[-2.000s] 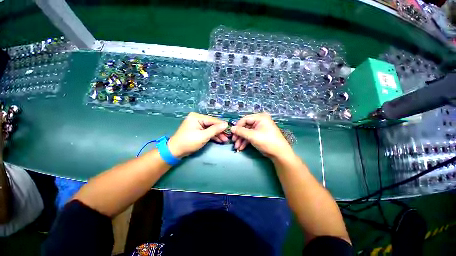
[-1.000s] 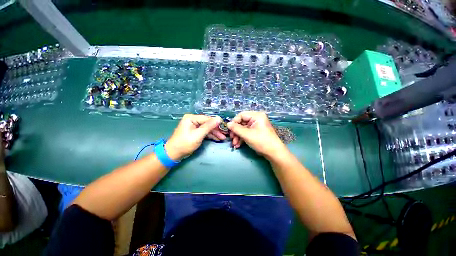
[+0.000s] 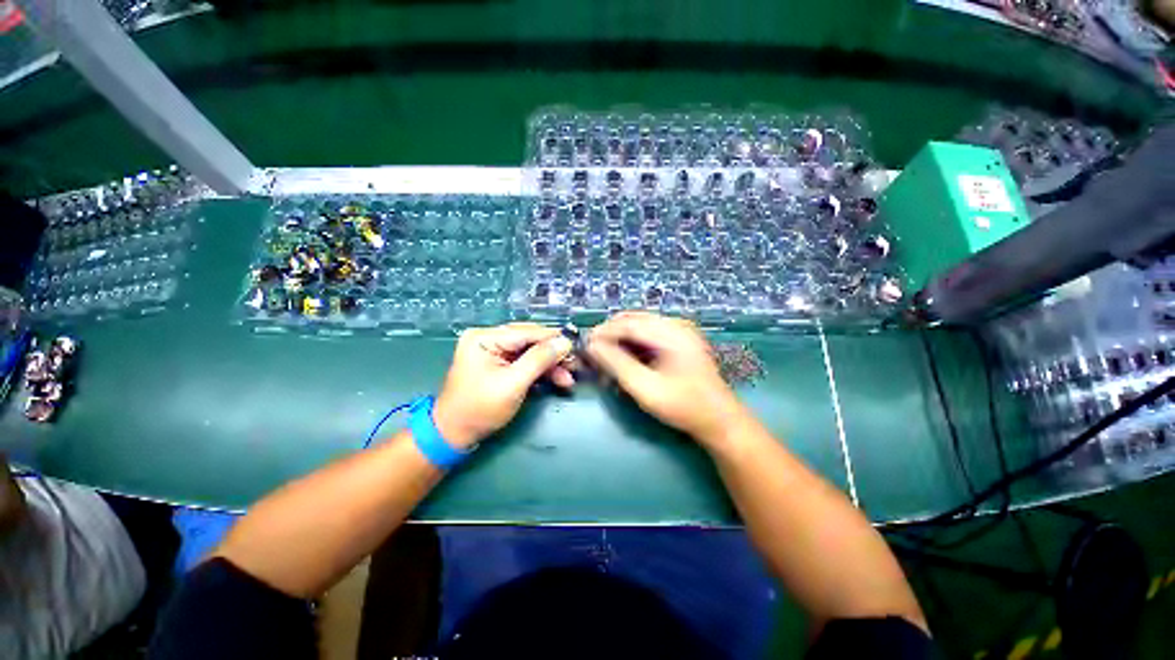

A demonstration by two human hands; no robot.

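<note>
My left hand, bare with a blue wrist strap, is at the centre of the bench. Its thumb and fingers pinch a small dark and silvery module. My right hand is bare and close against it from the right, its fingertips at the module. The right fingers are slightly blurred, and I cannot tell if they grip the module or a separate part. A loose pile of tiny screws lies just right of my right hand.
A filled blister tray stands behind my hands. Left of it, a parts tray holds heaped sub-parts. A green box and a thick grey screwdriver are at right, with black cables. A person's sleeve is at lower left.
The view has shifted, so the bench things sit lower in the picture. My hands stay together at the module; the right fingers have closed in over its right side.
</note>
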